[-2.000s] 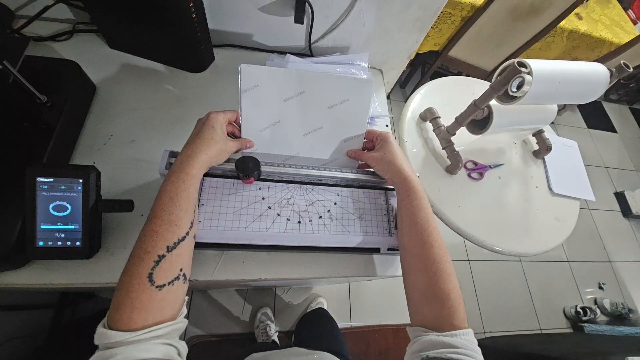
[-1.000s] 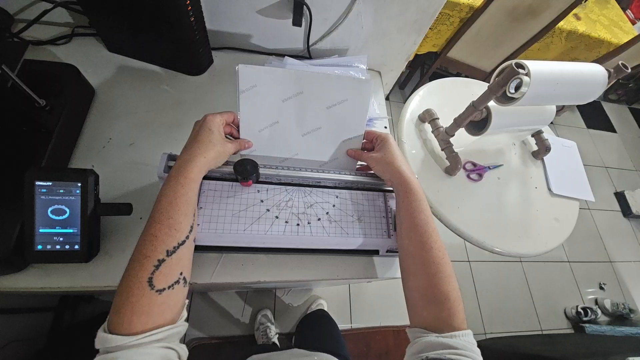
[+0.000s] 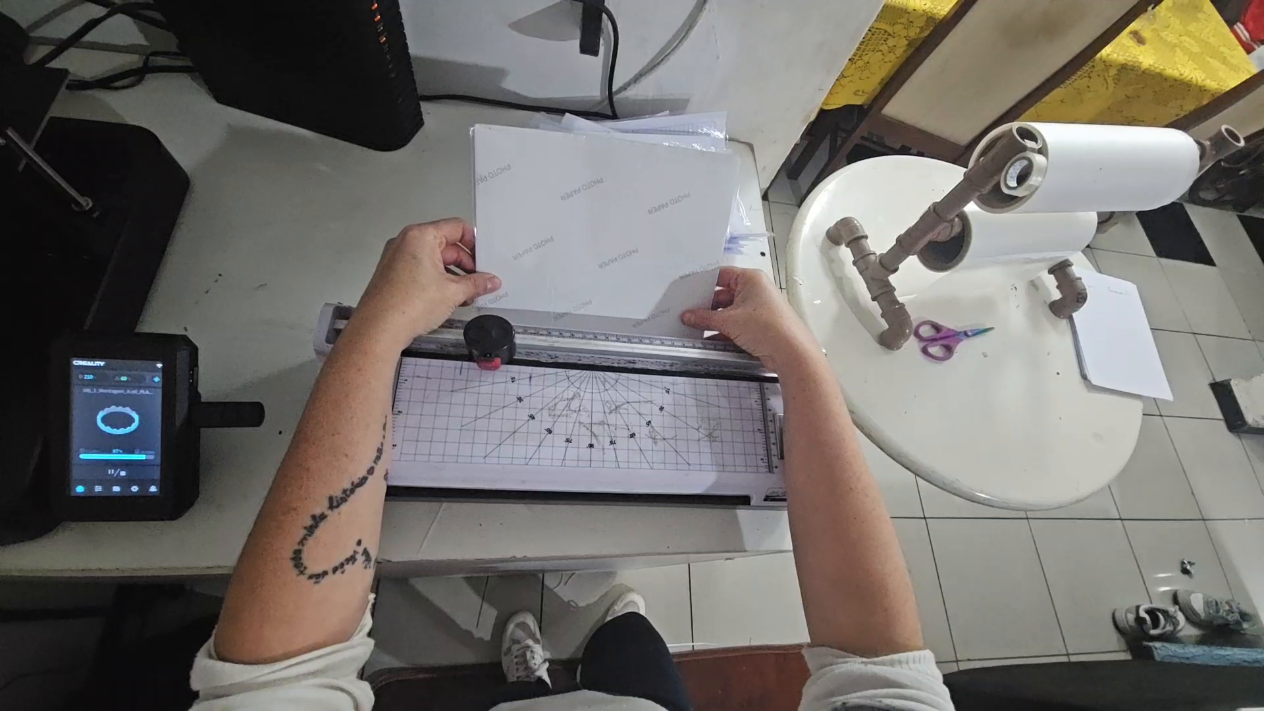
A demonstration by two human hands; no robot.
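A white sheet of photo paper [image 3: 602, 227], printed with repeated grey lettering, lies flat on the far side of a rotary paper trimmer [image 3: 592, 415]. My left hand [image 3: 425, 276] pinches its left edge near the lower corner, thumb on top. At the lower right corner, my right hand [image 3: 746, 311] holds the sheet between thumb and fingers. The sheet's near edge is at the trimmer's metal rail. On that rail sits a round black cutter carriage [image 3: 489, 341] with a red part, just below my left hand. The near side of the trimmer shows a printed grid with angle lines.
More sheets in clear plastic [image 3: 691, 126] lie behind the photo paper. A device with a lit screen [image 3: 116, 425] stands at left, below a black case [image 3: 296, 59]. On a round white table [image 3: 987, 434] at right are scissors [image 3: 943, 339], a pipe stand with paper rolls [image 3: 1106, 168] and papers [image 3: 1121, 336].
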